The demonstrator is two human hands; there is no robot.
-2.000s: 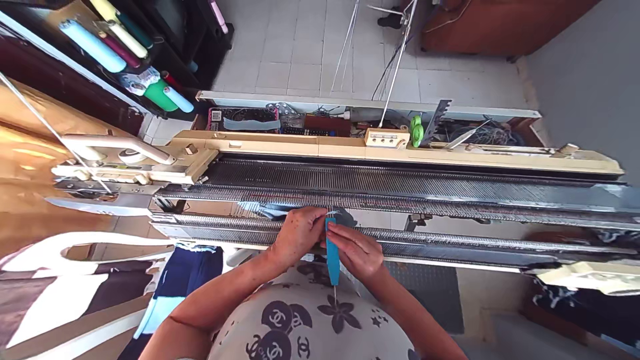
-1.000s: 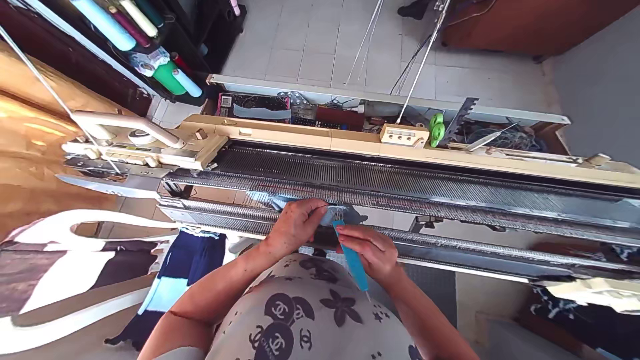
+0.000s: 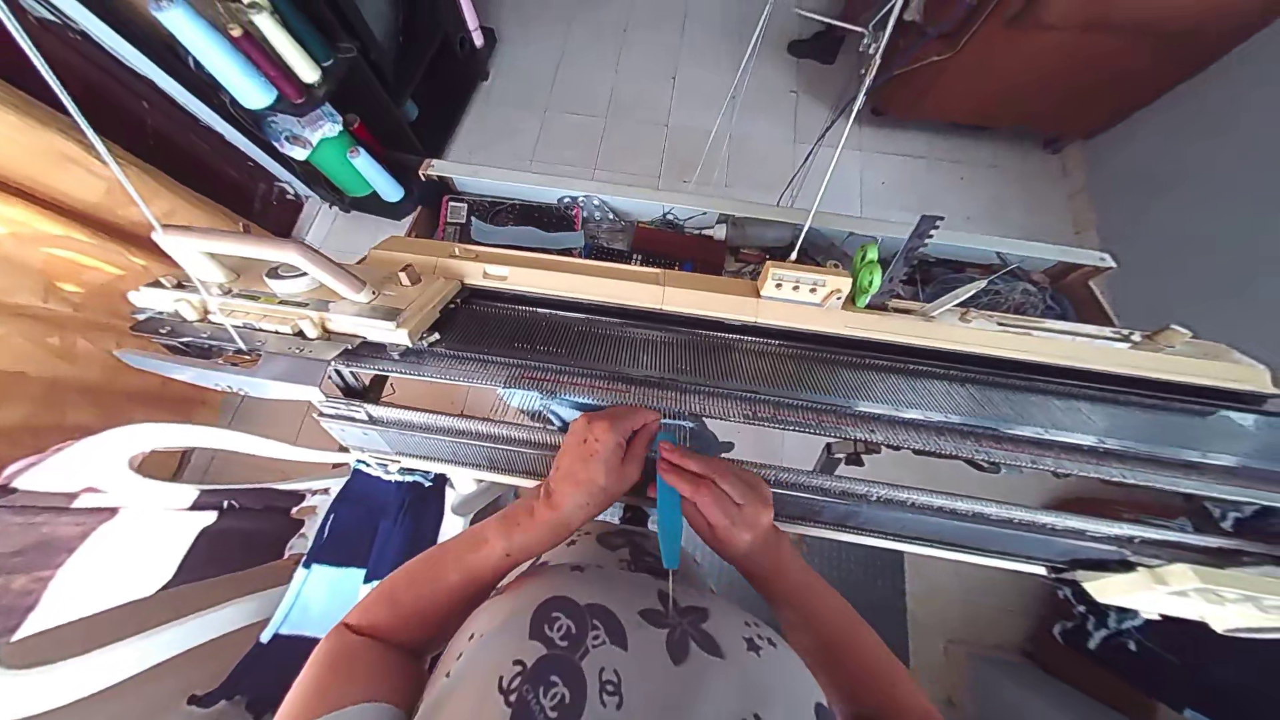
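A blue-handled transfer tool (image 3: 669,510) is pinched in my right hand (image 3: 722,500), its thin metal end pointing down toward my patterned top and its prongs up at the needles. My left hand (image 3: 605,455) is beside it, thumb and index finger together at the edge of light blue knitting (image 3: 560,408); whether it grips the fabric cannot be told. The knitting hangs from the needle bed (image 3: 700,345) of a knitting machine, between that bed and the lower front bed (image 3: 450,430). At the machine's left end sits the cream carriage (image 3: 300,295).
Behind the machine, a long trough (image 3: 650,245) holds tools, wires and green scissors (image 3: 866,275). Yarn cones (image 3: 215,55) stand on a rack at upper left. A navy and light blue knitted piece (image 3: 345,560) hangs at lower left beside a white curved chair frame (image 3: 220,450). A thin mast rises behind.
The blue tool has swung from a slant a second ago to nearly upright in view. Both hands have stayed close together at the knitting.
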